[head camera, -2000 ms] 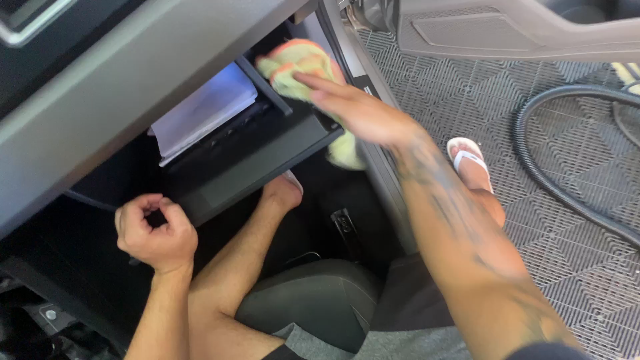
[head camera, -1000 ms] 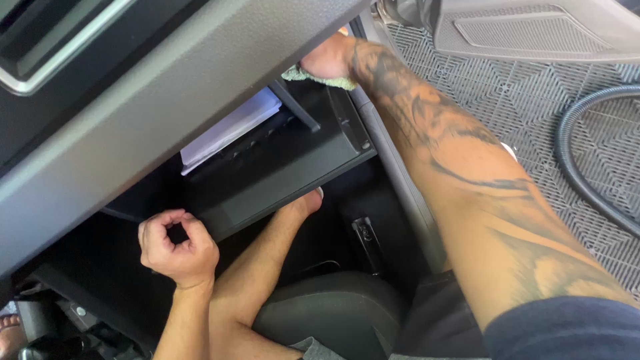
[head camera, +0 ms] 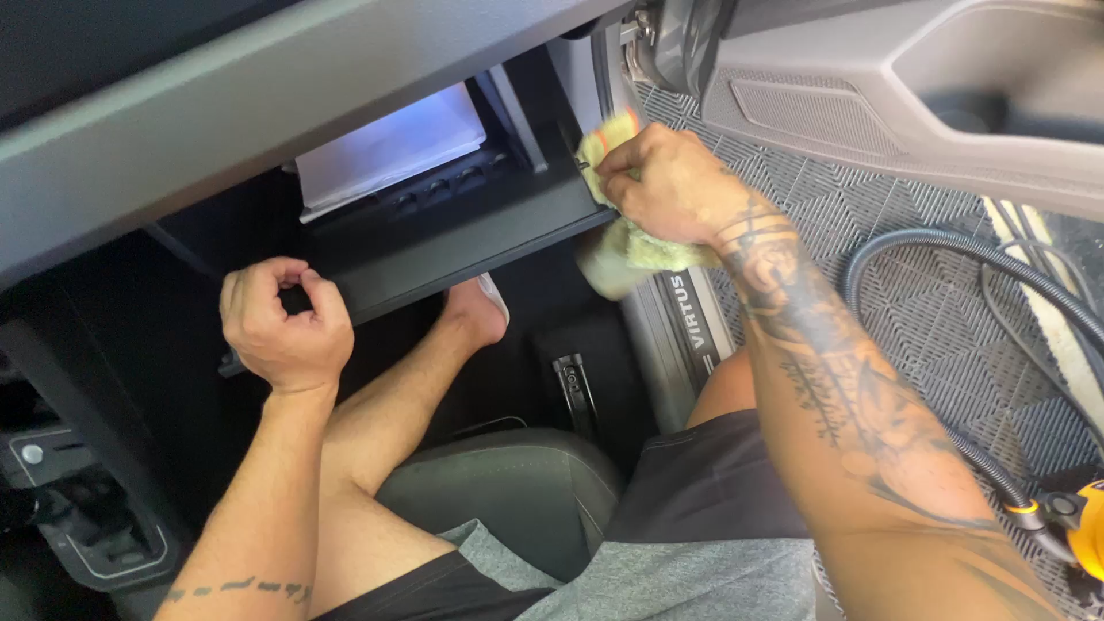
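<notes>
An open car glove box [head camera: 448, 224] hangs below the dashboard, with white papers [head camera: 392, 151] lying inside it. My right hand [head camera: 668, 181] grips a yellow-green microfiber cloth [head camera: 608, 142] with an orange edge at the glove box's right side; the cloth's lower part hangs loose and looks blurred. My left hand [head camera: 289, 323] is curled at the left front corner of the glove box, its thumb and index finger forming a ring. No object shows in it, and whether it touches the corner is not plain.
The grey dashboard edge [head camera: 259, 95] spans the upper left. Beneath my legs is the car seat [head camera: 509, 483]. At right stand the open door panel [head camera: 811, 112] and a ribbed vacuum hose [head camera: 949, 237] on grey floor tiles. The gear selector [head camera: 108, 517] is at lower left.
My right hand has drawn back from deep in the glove box's right side to its outer right edge, with the cloth in it. My left hand keeps its curled pose near the left corner.
</notes>
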